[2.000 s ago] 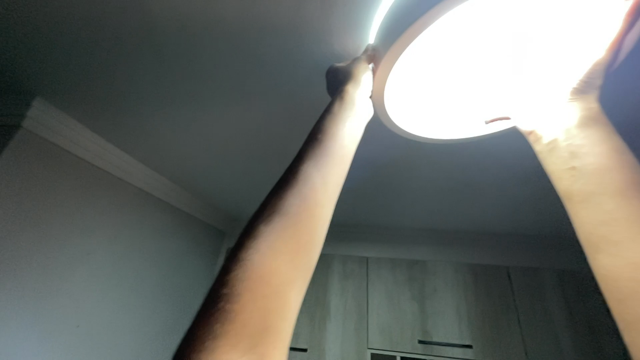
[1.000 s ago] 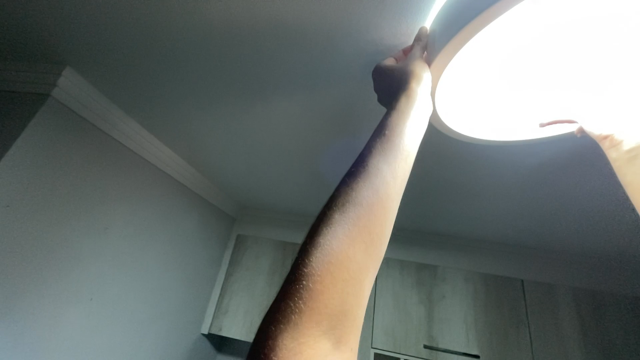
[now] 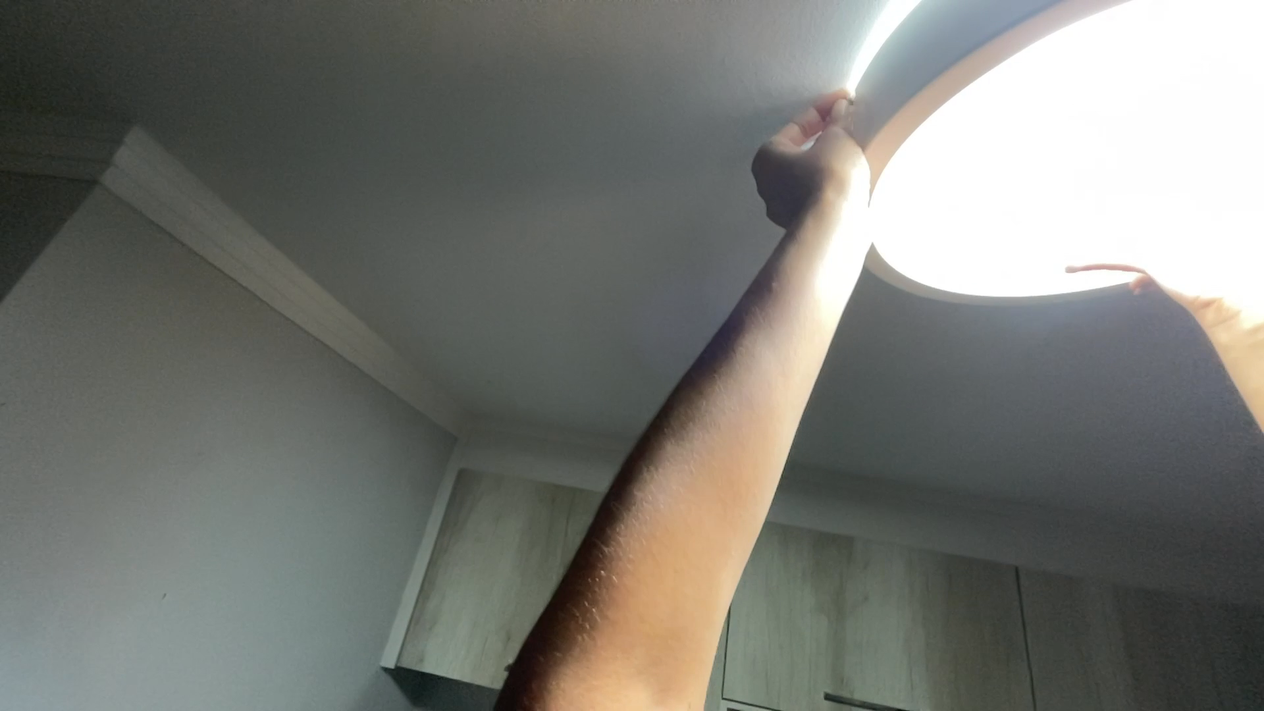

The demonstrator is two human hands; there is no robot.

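A round ceiling light (image 3: 1037, 168), lit and glaring white, fills the upper right, with a pale rim around its bright face. My left hand (image 3: 812, 163) is raised to the left side of the rim, thumb and fingers pinched close together at its edge; whether something small is between them cannot be told. Beside those fingertips a bright strip of light shows along the gap between the fixture and the ceiling. My right hand (image 3: 1200, 306) is at the lower edge of the light, one finger stretched across the glowing face; glare and the frame edge hide much of it.
The grey ceiling (image 3: 553, 217) spans the view above. White cornice moulding (image 3: 286, 286) runs along the top of the left wall (image 3: 197, 444). Wood-grain wall cabinets (image 3: 889, 612) with a dark handle stand below the light, at the bottom of the view.
The view has shifted left, bringing more cabinet into sight. Both hands remain at the light's rim, and the fingers of my left hand now show more clearly, pinched at the edge.
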